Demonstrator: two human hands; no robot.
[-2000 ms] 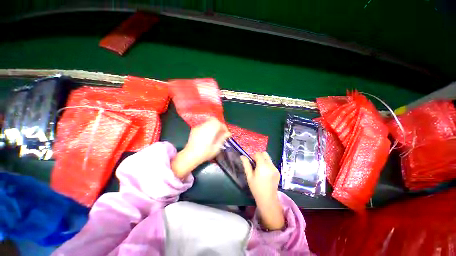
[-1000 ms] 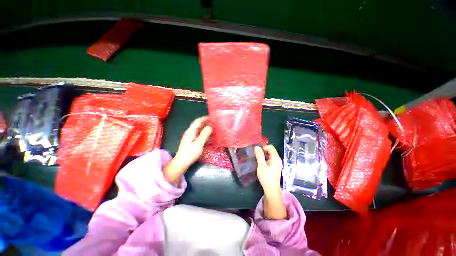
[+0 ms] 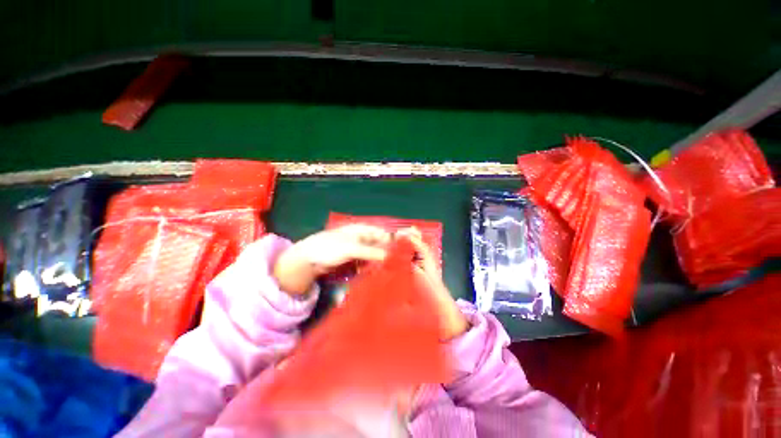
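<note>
A red bubble bag (image 3: 368, 329), blurred, hangs towards me over my lap, its narrow end gathered between my hands. My left hand (image 3: 347, 245) pinches that end from the left. My right hand (image 3: 432, 287) holds it from the right, partly hidden behind the bag. The dark bagged unit cannot be made out; the bag covers that area. Another red bubble bag (image 3: 428, 229) lies flat on the dark ledge behind my hands.
A stack of red bags (image 3: 150, 282) and dark shiny units (image 3: 60, 244) lie left. A bagged unit (image 3: 507, 257), tied bundles (image 3: 612, 248) and red sheeting (image 3: 676, 368) are right. A red packet (image 3: 144, 92) lies on the green belt (image 3: 342, 133). Blue cloth (image 3: 60, 393) shows lower left.
The red bag has swung from upright over the belt down towards my lap, and both hands now meet at its end. The unit is no longer visible. The packet on the belt has shifted left.
</note>
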